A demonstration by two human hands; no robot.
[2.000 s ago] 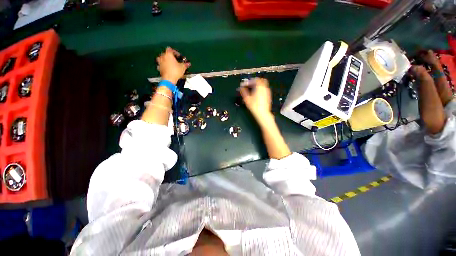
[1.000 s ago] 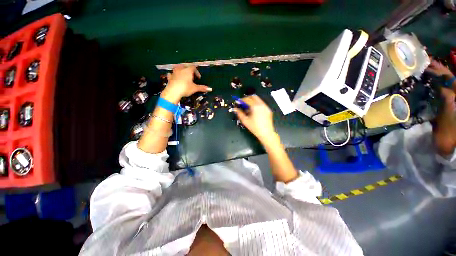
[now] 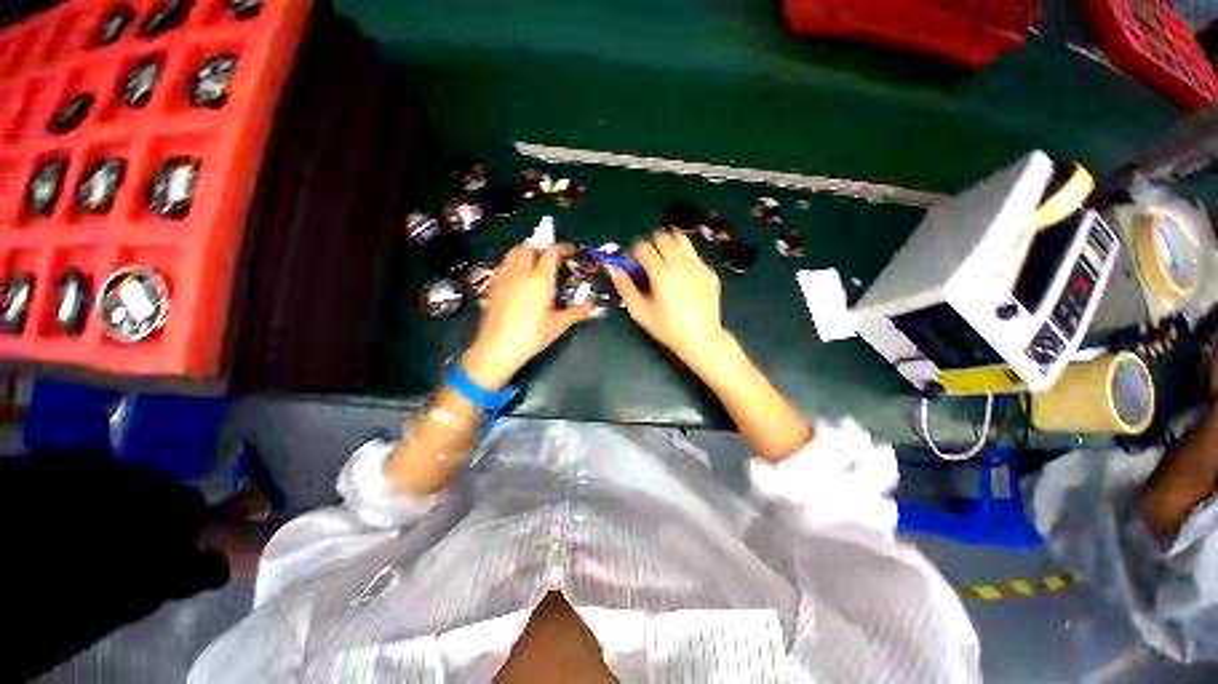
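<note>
My left hand [image 3: 524, 310], with a blue band at the wrist, is closed around the left side of a small round device assembly [image 3: 580, 283] at the middle of the bench. My right hand [image 3: 675, 297] is at its right side and holds a thin blue hand tool [image 3: 619, 259] whose tip reaches toward the device. The device is partly hidden by the fingers. More round device assemblies [image 3: 462, 213] lie behind and left of my left hand. Small sub-assemblies [image 3: 767, 210] lie scattered behind and right of my right hand.
A red-orange tray [image 3: 200, 314] of discs sits on a dark stack at left. At right are a white tape dispenser [image 3: 955, 274], a tape roll [image 3: 1095, 394] and a white sheet [image 3: 827, 305]. A pale metal strip [image 3: 721, 171] crosses behind. Another person's arm [image 3: 1182, 474] is at far right.
My hands have come together around one device; earlier they were apart. The blue tool is now at the device. The view has shifted, showing more of the left tray.
</note>
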